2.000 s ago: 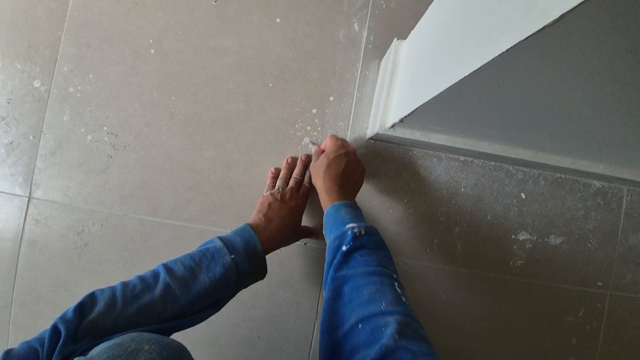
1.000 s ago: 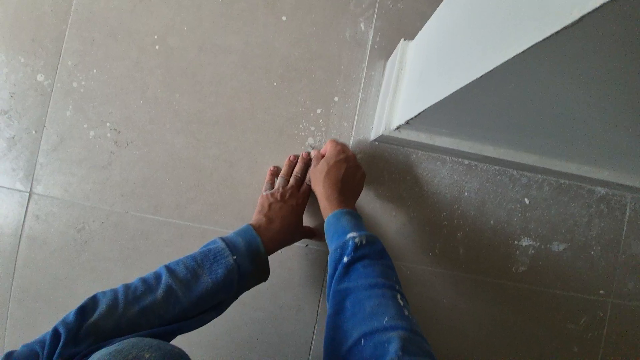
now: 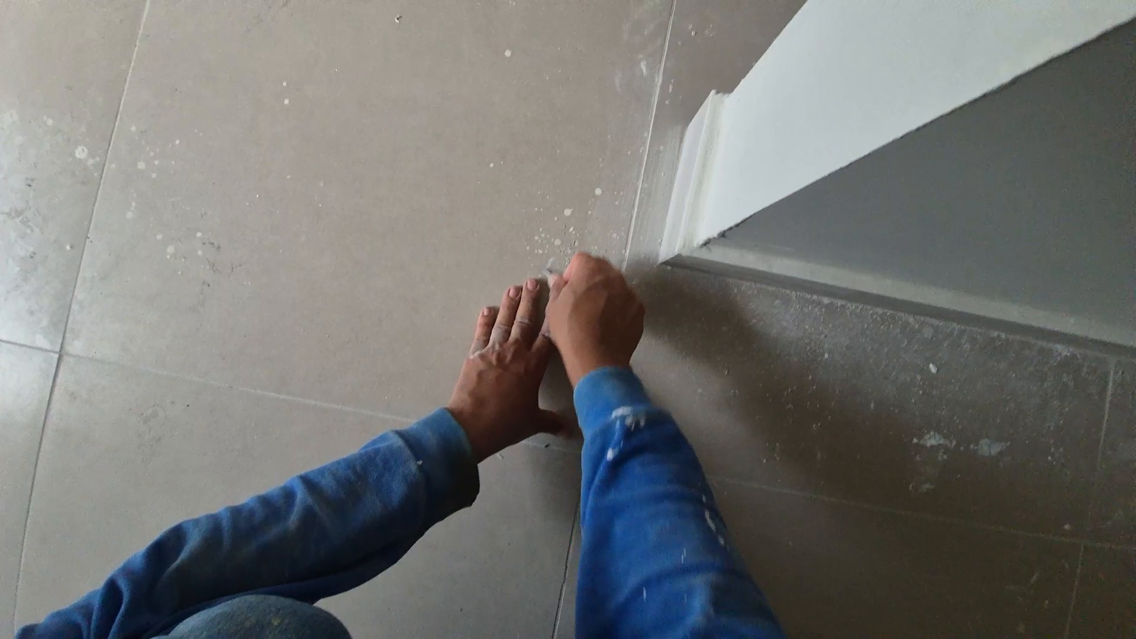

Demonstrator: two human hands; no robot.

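Note:
My left hand [image 3: 508,373] lies flat on the grey floor tile [image 3: 355,222], palm down, fingers forward and thumb out to the right. Right beside its fingertips, my right hand [image 3: 596,311] is closed like a fist, low over the tile. A small pale tip shows at its thumb and forefinger, but what it belongs to is hidden by the fingers. White specks [image 3: 557,240] dot the tile just ahead of both hands. Both blue sleeves reach in from the bottom, the right one with white paint smears.
At the right, a white wall end with skirting board [image 3: 692,177] meets the floor, its corner close to my right hand. A grey wall face [image 3: 958,186] runs off to the right. Whitish smears [image 3: 963,444] mark the shaded tiles below it. My knee [image 3: 257,619] shows at the bottom left.

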